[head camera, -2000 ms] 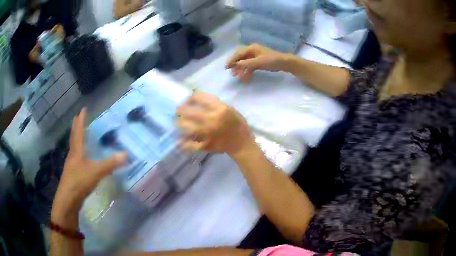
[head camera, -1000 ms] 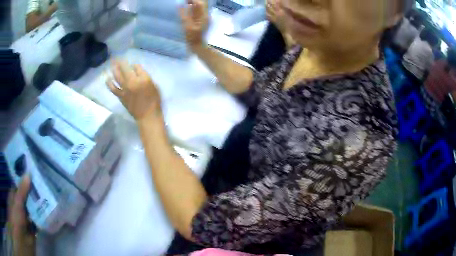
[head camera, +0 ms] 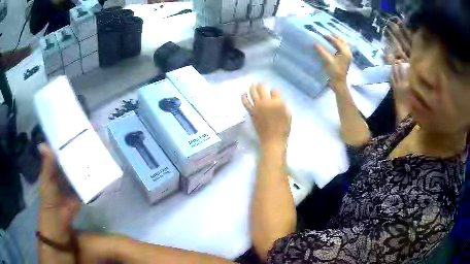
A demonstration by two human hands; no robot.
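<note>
My left hand (head camera: 50,180), with a dark red bracelet, holds a white retail box (head camera: 77,142) tilted up at the left. A dark line crosses its face, and I cannot tell if it is two boxes together. My right forearm (head camera: 134,251) crosses the bottom edge towards the left wrist; the right hand is mostly hidden there, its grip unclear. A closed pale blue mini fan box (head camera: 144,157) lies on the table beside a stack of boxes (head camera: 178,121), with a dark fan picture on top.
A person in patterned lace sits at the right, one hand (head camera: 270,113) raised beside the stack, the other on a block of boxes (head camera: 301,54). Black cup-like parts (head camera: 208,49) and more packed boxes (head camera: 69,49) stand behind. Small black parts (head camera: 123,108) lie behind the stack.
The view has swung back left. My left hand, earlier at the near boxes, now holds white box material raised at the left. The neighbour's far hand is now on the block of boxes.
</note>
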